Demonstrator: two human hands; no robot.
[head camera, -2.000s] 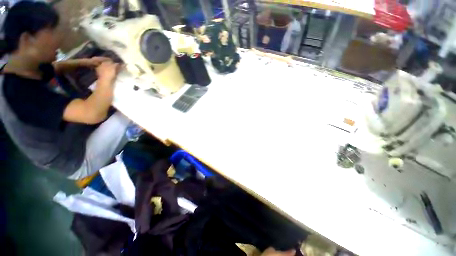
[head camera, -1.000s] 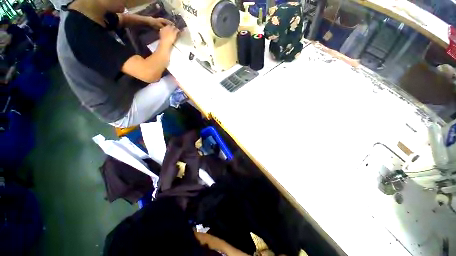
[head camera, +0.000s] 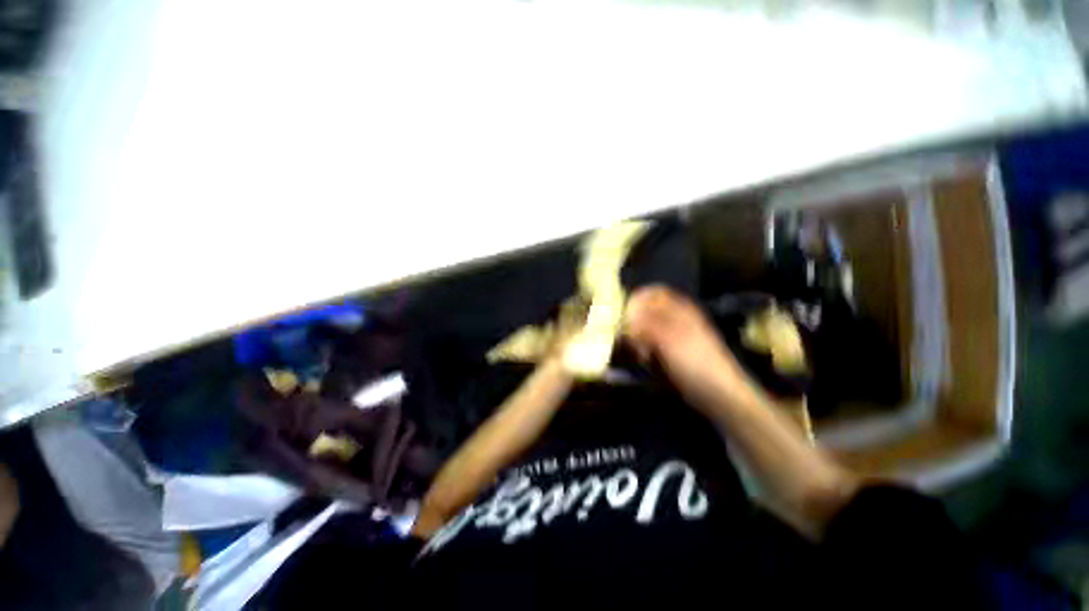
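A pale yellow strip (head camera: 605, 281) runs from the table's front edge down to my left hand, over black cloth (head camera: 490, 304) on my lap. My left hand (head camera: 571, 339) is at the strip's lower end and appears to grip it; the strip covers part of the fingers. My right hand (head camera: 663, 325) is just right of the strip, fingers bent; blur hides whether it holds anything. More pale yellow pieces (head camera: 776, 338) lie on black cloth at the right.
The white table (head camera: 394, 143) spans the top, its front edge just beyond my hands. An open carton (head camera: 970, 298) with dark contents is at right. A dark brown-purple heap (head camera: 340, 436), white strips (head camera: 233, 501) and a blue container (head camera: 299, 334) lie left. Part of another person (head camera: 72, 525) shows lower left.
The view has swung down and right, off the sewing machines and onto my lap. Both forearms and hands, the pale yellow strip and the carton are now in view.
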